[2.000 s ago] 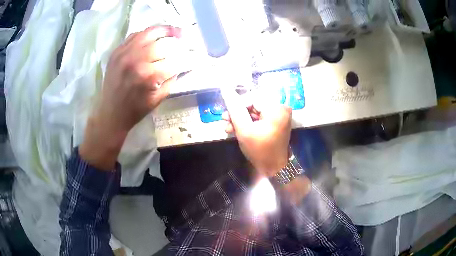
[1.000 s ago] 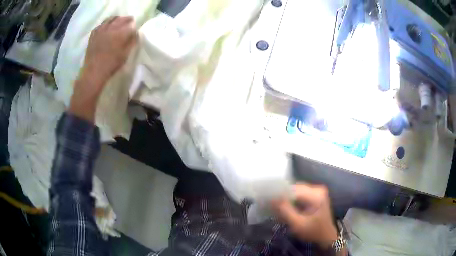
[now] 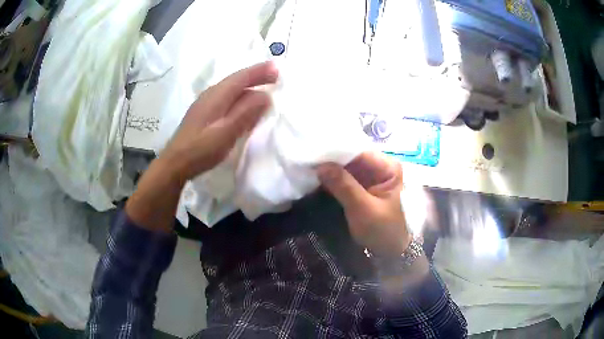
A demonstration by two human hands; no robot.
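A white garment piece (image 3: 278, 159) lies bunched over the front edge of the machine table, its upper part lost in glare. My right hand (image 3: 371, 198) pinches its edge between thumb and fingers, just left of the blue plate (image 3: 420, 140). My left hand (image 3: 222, 126) lies over the cloth with fingers extended toward the machine; whether it grips the cloth cannot be told. The presser foot area (image 3: 376, 126) sits at the left of the blue plate and is partly washed out by the lamp.
The blue and white sewing machine head (image 3: 493, 33) stands at the upper right. A long heap of white-yellowish cloth (image 3: 79, 99) hangs at the left, with more white cloth (image 3: 43, 232) below it. Another white cloth pile (image 3: 523, 278) lies at the lower right.
The view has shifted, so the machine appears farther left. My right hand has come up from the lap to the table edge with the cloth. My left hand has moved from the left heap onto the piece.
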